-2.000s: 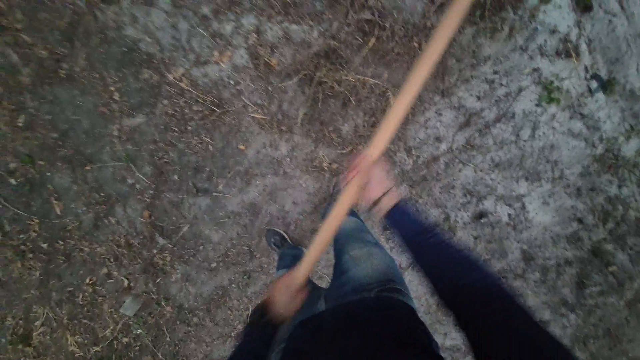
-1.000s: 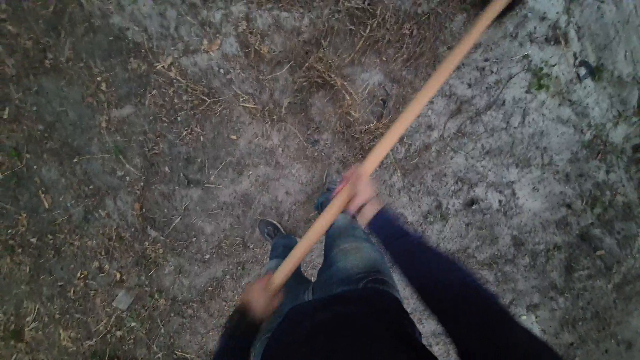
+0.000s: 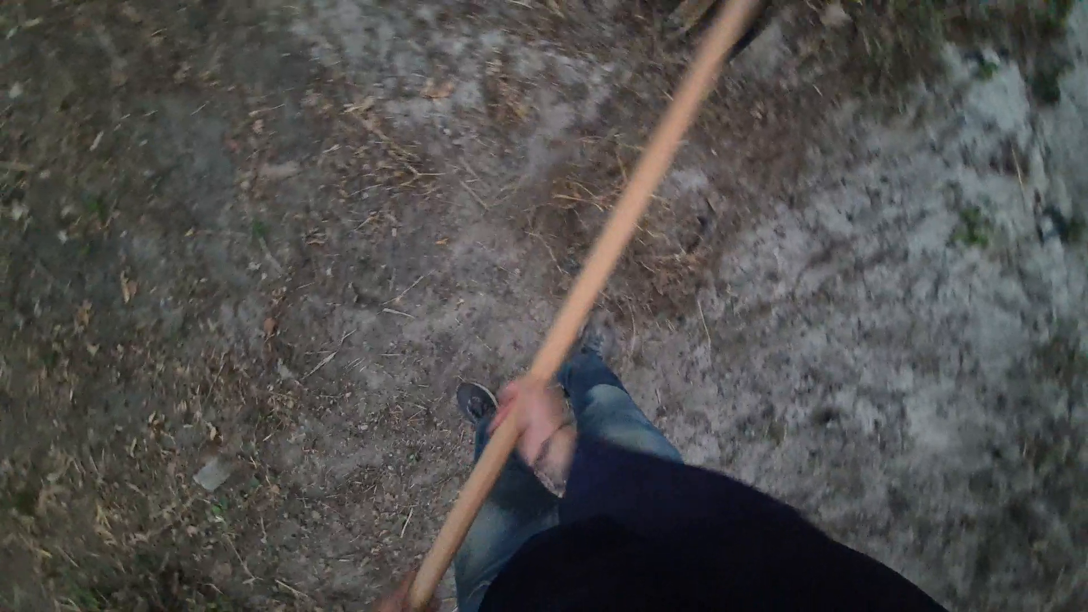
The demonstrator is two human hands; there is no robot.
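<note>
A long, pale wooden tool handle (image 3: pixel 625 217) slants from the bottom edge up to the top right. Around its lower-middle part, in front of my jeans, my right hand (image 3: pixel 535 421) is closed. Low at the bottom edge, my left hand (image 3: pixel 399 598) grips the handle near its lower end and is mostly cut off by the frame. At the top edge a dark part (image 3: pixel 750 36) shows beside the handle's far end; what kind of tool head it is cannot be told.
Dry, uneven soil (image 3: pixel 459 280) with scattered leaves surrounds my feet. Dry grass stalks (image 3: pixel 595 200) lie beyond my shoes (image 3: pixel 476 400). A small flat pale piece (image 3: pixel 212 473) lies at the lower left. Paler, sandy ground (image 3: pixel 892 340) stretches to the right.
Both hands have moved down and to the left in the view, closer to my body, with the handle still in them. The handle now stands steeper in the view than a second ago.
</note>
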